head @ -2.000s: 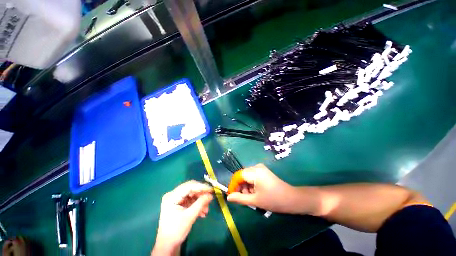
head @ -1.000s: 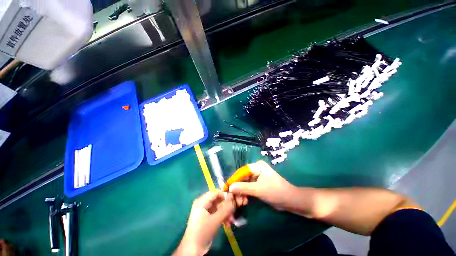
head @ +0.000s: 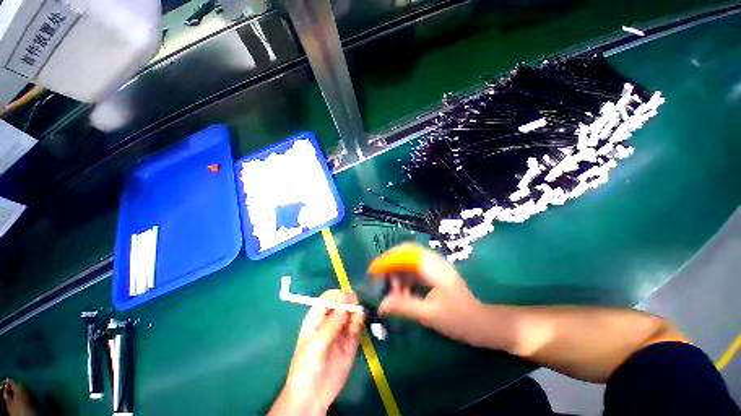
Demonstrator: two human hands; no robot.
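My left hand point(head: 325, 341) is closed on a thin white strip point(head: 305, 301), which has a short bent white end pointing up at its left tip. My right hand point(head: 431, 296), with an orange cover point(head: 398, 261) on a finger, is blurred just right of the strip. Dark leads show between and under its fingers, with a small white piece point(head: 379, 331) below; whether the fingers grip the leads is unclear. A large pile of black leads point(head: 504, 138) fans out beyond, white connectors point(head: 561, 185) along its near edge.
A larger blue tray point(head: 183, 211) holds white strips point(head: 143, 260) and a red piece. A smaller blue tray point(head: 290, 237) holds white housings point(head: 280, 183). Black bundles point(head: 121, 366) lie at lower left. A metal post point(head: 329, 77) stands behind. A white bin point(head: 106, 49) hangs upper left. Part of a hand shows lower left.
The white strip has turned from near upright to nearly level, pointing left. My left hand has shifted slightly left and up. My right hand has moved a little right and up, apart from the left.
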